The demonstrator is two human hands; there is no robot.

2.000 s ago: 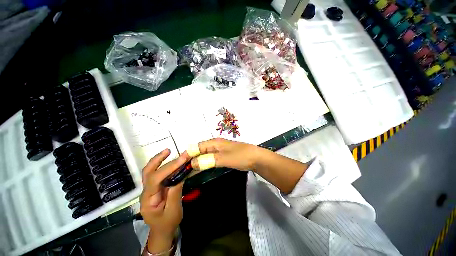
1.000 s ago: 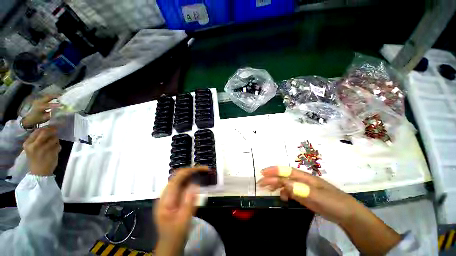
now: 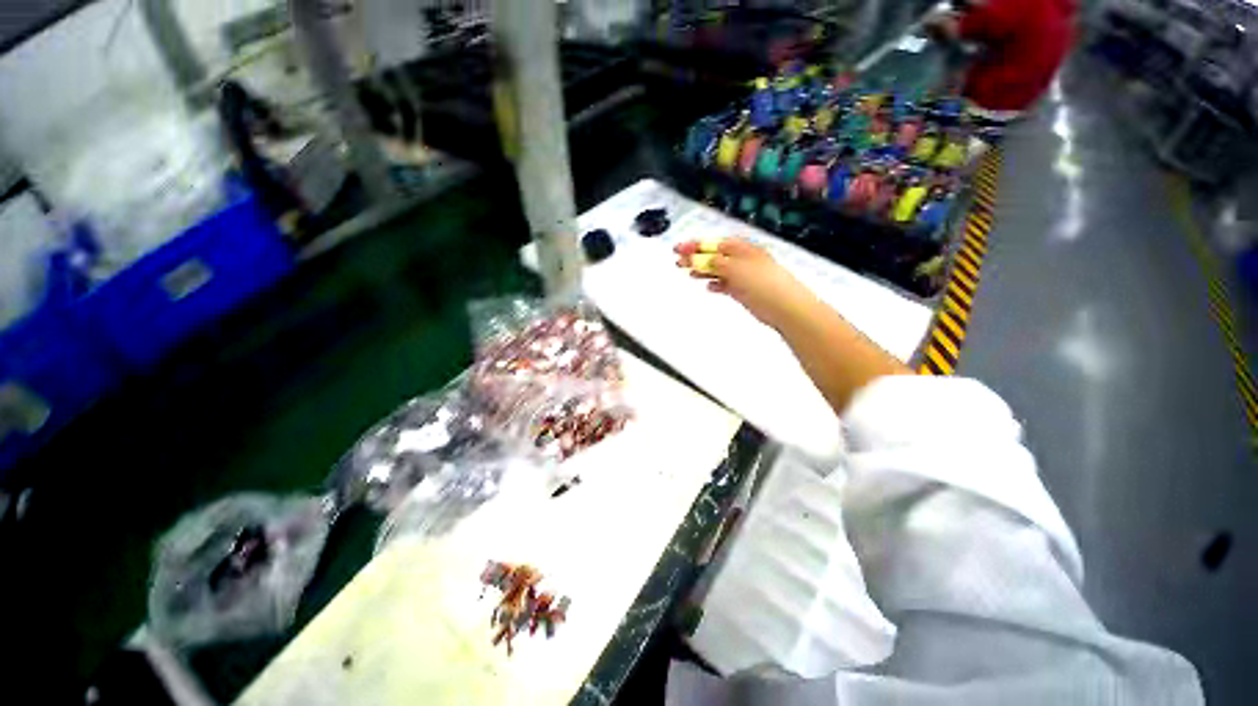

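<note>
My right hand (image 3: 734, 273), with pale yellow finger cots, is stretched out over the white tray (image 3: 890, 320) at the right. Two black housings (image 3: 651, 221) lie at that tray's far end, left of my fingertips and apart from them. I cannot tell whether my fingers hold anything. My left hand is out of the picture. A loose pile of copper-coloured parts (image 3: 523, 604) lies on the white work sheet (image 3: 607, 513).
The bag of copper-coloured parts (image 3: 549, 370), bag of silver-grey parts (image 3: 414, 444) and bag of small black parts (image 3: 237, 563) lie left. A metal post (image 3: 538, 152) stands by the tray. Blue bins (image 3: 186, 283), a rack of coloured pieces (image 3: 828, 152) and a person in red (image 3: 1018, 53) are beyond.
The view has swung right. My right hand has moved from near the work sheet to over the right tray. My left hand and the tray of black housings have left the picture.
</note>
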